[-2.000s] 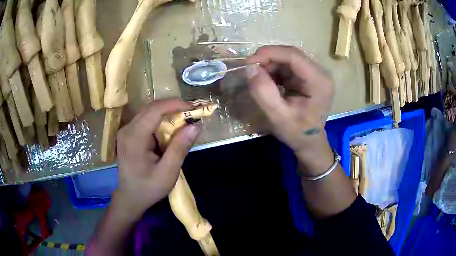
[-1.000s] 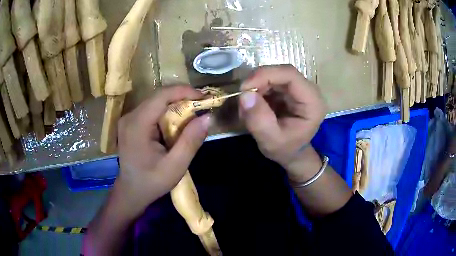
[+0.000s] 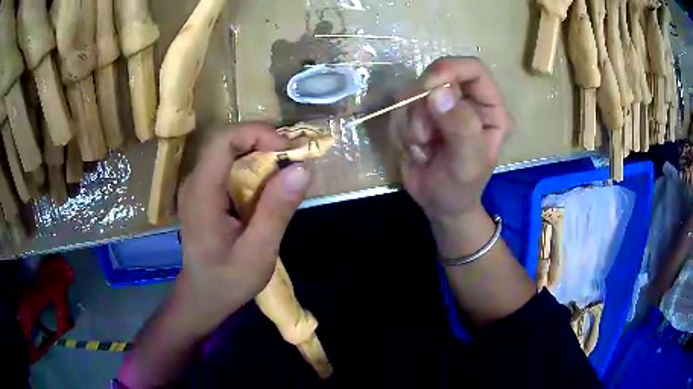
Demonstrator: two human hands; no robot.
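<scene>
My left hand point(image 3: 235, 205) is closed around a tan carved wooden piece point(image 3: 285, 308). Its carved head point(image 3: 308, 144) points right above the fist, with a small dark spot by my thumb; its collar and stub hang below over the lap. My right hand point(image 3: 456, 137) pinches a thin pale stick point(image 3: 395, 106) between thumb and fingertips. The stick's lower left tip is near the carved head, with a gap between them. A small oval white-rimmed cup point(image 3: 323, 83) with greyish content sits on the bench beyond the head.
Carved pieces point(image 3: 76, 61) overlap at the left, with one long piece point(image 3: 178, 91) beside them. More pieces point(image 3: 585, 68) lie in a row at the right. Thin sticks lie beyond the cup. Blue crates point(image 3: 642, 228) stand below the bench edge point(image 3: 349, 196). A red stool point(image 3: 49, 304) is lower left.
The stick was at the cup, then touched or overlapped the carved head, and is now drawn back up and to the right. My left hand still holds the piece.
</scene>
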